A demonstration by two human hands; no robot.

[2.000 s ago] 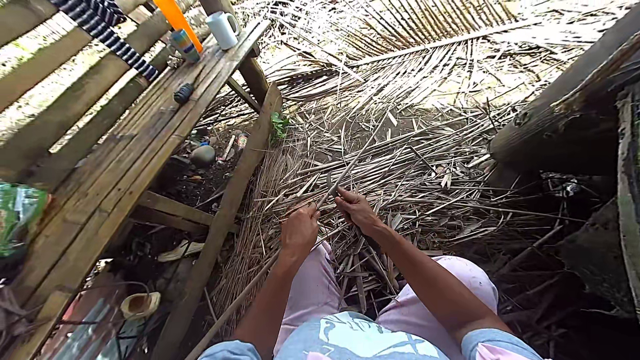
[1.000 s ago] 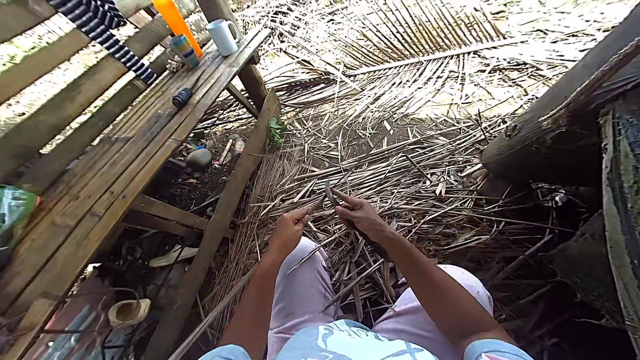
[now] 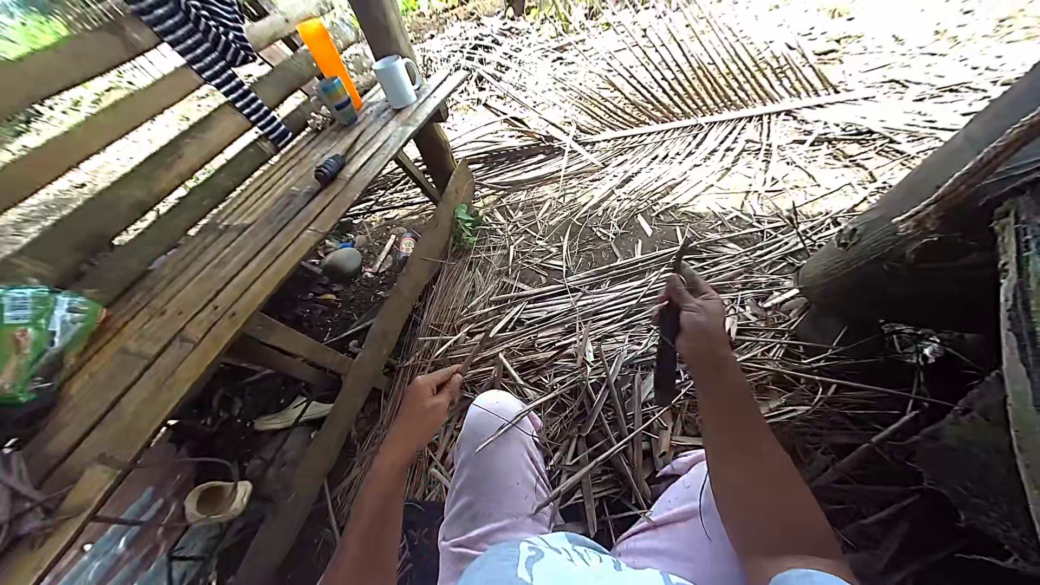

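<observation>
My right hand [image 3: 697,318] is closed around a knife [image 3: 666,349]; its dark part hangs below the fist and a thin dark end rises above the fingers. My left hand [image 3: 429,400] is at the left, over my knee, and pinches a thin dry strip of palm leaf [image 3: 475,353] between thumb and fingers. The two hands are well apart. Beneath and between them spreads a pile of dry palm leaf strips and midribs [image 3: 561,305]. Some loose strips lie across my lap.
On the left, a bamboo bench [image 3: 244,244] holds a white mug [image 3: 396,81], an orange bottle [image 3: 328,61], a striped cup [image 3: 336,101], a dark ribbed object [image 3: 329,170] and a green plastic bag [image 3: 41,341]. A large palm frond [image 3: 715,118] lies ahead. A thick log [image 3: 886,219] stands right.
My hands were close together over the pile; now they are apart, the left hand lower and to the left, the right hand moved to the right with the knife.
</observation>
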